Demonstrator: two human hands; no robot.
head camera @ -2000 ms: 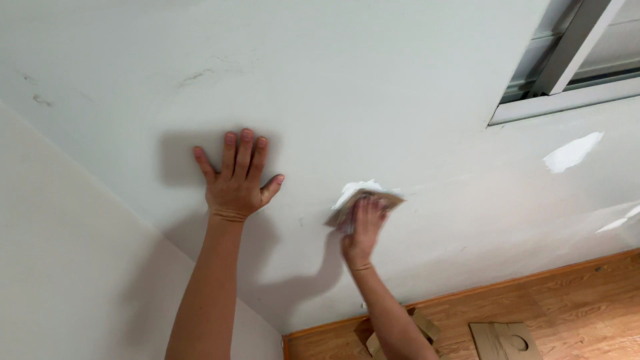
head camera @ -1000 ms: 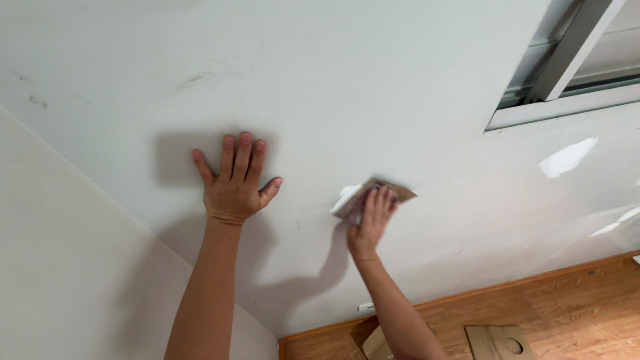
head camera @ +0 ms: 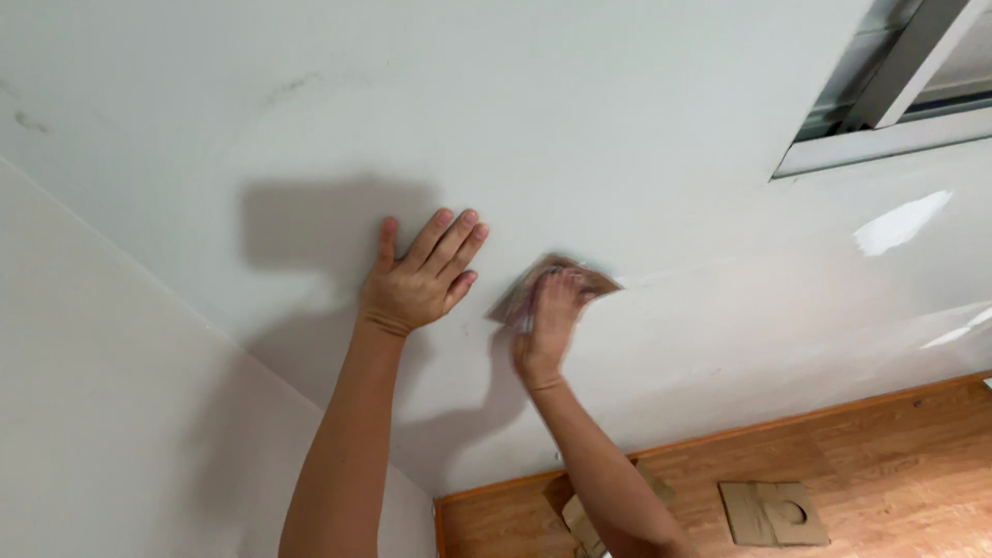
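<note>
My left hand (head camera: 422,271) lies flat on the pale painted wall (head camera: 620,155), its fingers apart and nothing in it. To its right, my right hand (head camera: 550,314) presses a brown sheet, which looks like sandpaper (head camera: 601,282), against the wall. Motion blurs this hand and the sheet. The sheet's corners stick out on both sides of the fingers, and the wall behind it is hidden. A white filler patch (head camera: 903,223) shows on the wall further right, below the window frame.
A metal window frame (head camera: 868,147) is at the upper right. Wooden skirting (head camera: 736,428) runs along the wall's foot. Flattened cardboard (head camera: 748,515) lies on the wood-look floor (head camera: 914,480), with more cardboard (head camera: 585,527) behind my right forearm. The wall corner is at left.
My left hand has shifted right along the wall and turned, closer to my right hand. The sheet in my right hand now covers where white filler showed before.
</note>
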